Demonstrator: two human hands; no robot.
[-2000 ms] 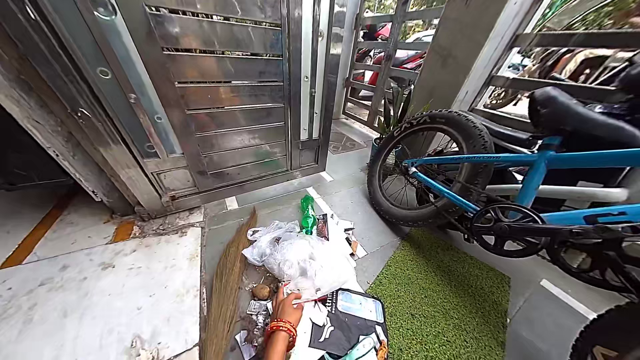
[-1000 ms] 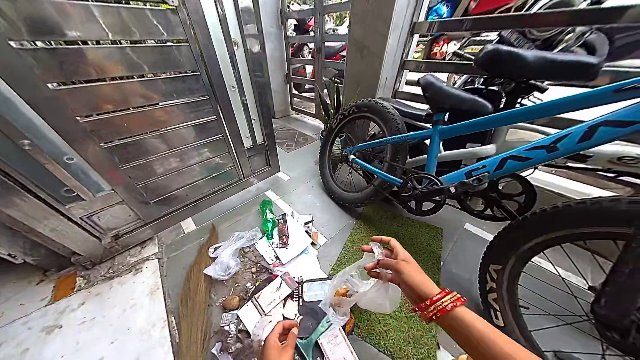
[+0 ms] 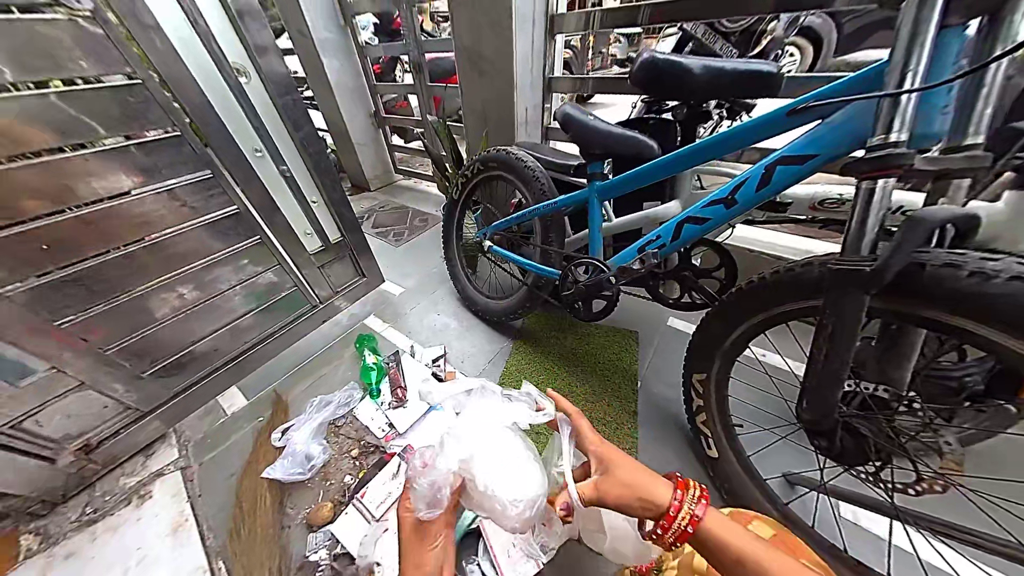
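My left hand [image 3: 432, 524] grips the lower left side of a bunched white plastic bag [image 3: 500, 468] over the litter pile. My right hand [image 3: 604, 472], with red and gold bangles at the wrist, holds the handle of a translucent plastic bag beside it. Below lie papers and flattened cardboard [image 3: 372, 512], partly hidden by the bags. A green plastic bottle [image 3: 370, 366] lies at the pile's far edge. Another clear plastic bag [image 3: 312, 436] rests left of the papers, near a small brown round object [image 3: 320, 514] and dirt.
A grass broom [image 3: 260, 496] lies at the left of the pile. The steel gate [image 3: 160, 240] stands at the left. A green grass mat [image 3: 584, 368] lies behind my right hand. A blue bicycle [image 3: 596, 212] stands at the right, its front wheel near my right arm.
The white bag is now raised between my hands; one second ago my right hand held a translucent bag farther right. The view has turned toward the bicycle.
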